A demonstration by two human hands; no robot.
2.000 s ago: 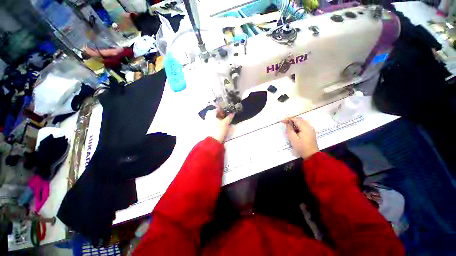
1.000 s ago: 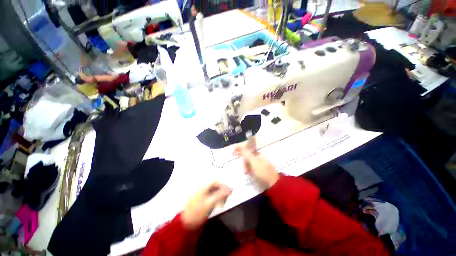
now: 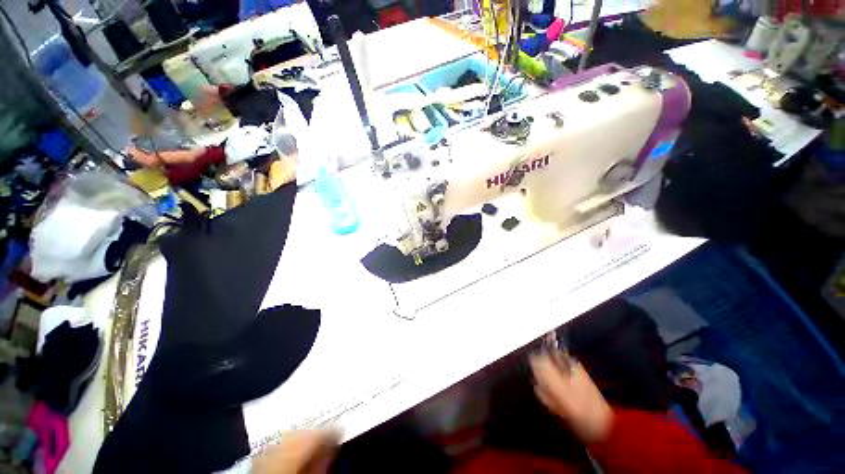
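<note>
A curved black cut piece (image 3: 456, 257) lies flat under the needle area of the white HIKARI sewing machine (image 3: 556, 153); the presser foot (image 3: 426, 250) covers part of it. Neither hand touches it. My left hand (image 3: 295, 452) is at the bottom edge over the table's front edge, blurred and partly cut off; its grip cannot be told. My right hand (image 3: 570, 391) is in front of the table edge, with a small metallic tool (image 3: 554, 341), perhaps thread snips, at its fingertips. Two small black squares (image 3: 510, 223) lie right of the needle.
Large black garment panels (image 3: 227, 278) cover the left of the white table (image 3: 463, 319). A light-blue translucent bottle (image 3: 339, 208) stands behind the needle area. A blue supply tray (image 3: 435, 93) is behind the machine. A whitish bottle (image 3: 625, 227) is at right. Black cloth lies beyond.
Both hands have left the needle area and moved down toward me, to the table's front edge and beyond. The curved piece, first partly under my left fingers, now lies untouched. The view has shifted.
</note>
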